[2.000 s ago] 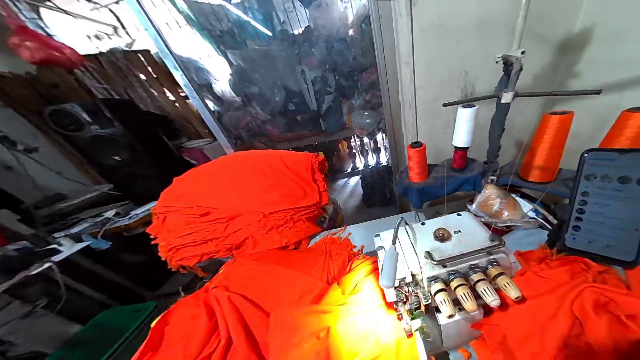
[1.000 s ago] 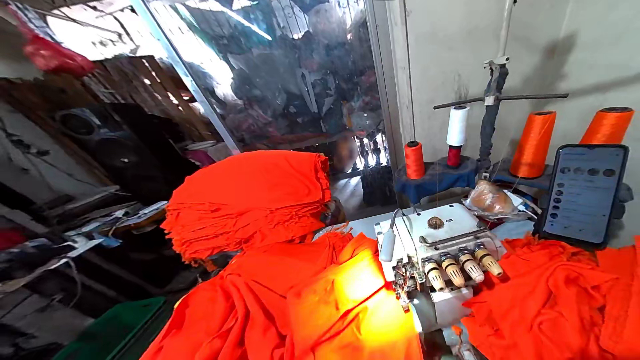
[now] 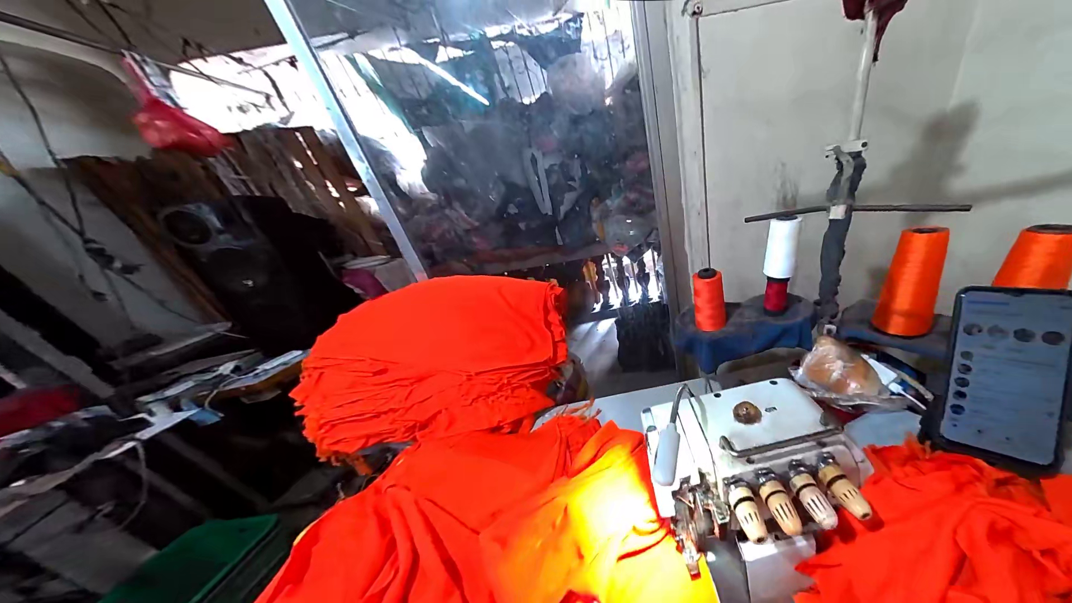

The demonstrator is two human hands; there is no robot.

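Observation:
Neither my left hand nor my right hand shows in the head view. An overlock sewing machine with several tension knobs stands at the lower right. Orange-red fabric lies spread to the left of its needle area, brightly lit by a lamp near the presser foot. Behind that cloth is a tall folded stack of the same orange-red fabric. More orange-red cloth lies crumpled to the right of the machine. Whether my hands touch any of it is hidden.
Orange thread cones, a smaller orange-red spool and a white spool stand behind the machine by a thread stand. A phone leans at the right, near a plastic-wrapped item. A green container is at lower left.
The view has shifted slightly. The lit fabric beside the machine lies in somewhat different folds. No hand appears in the earlier frames.

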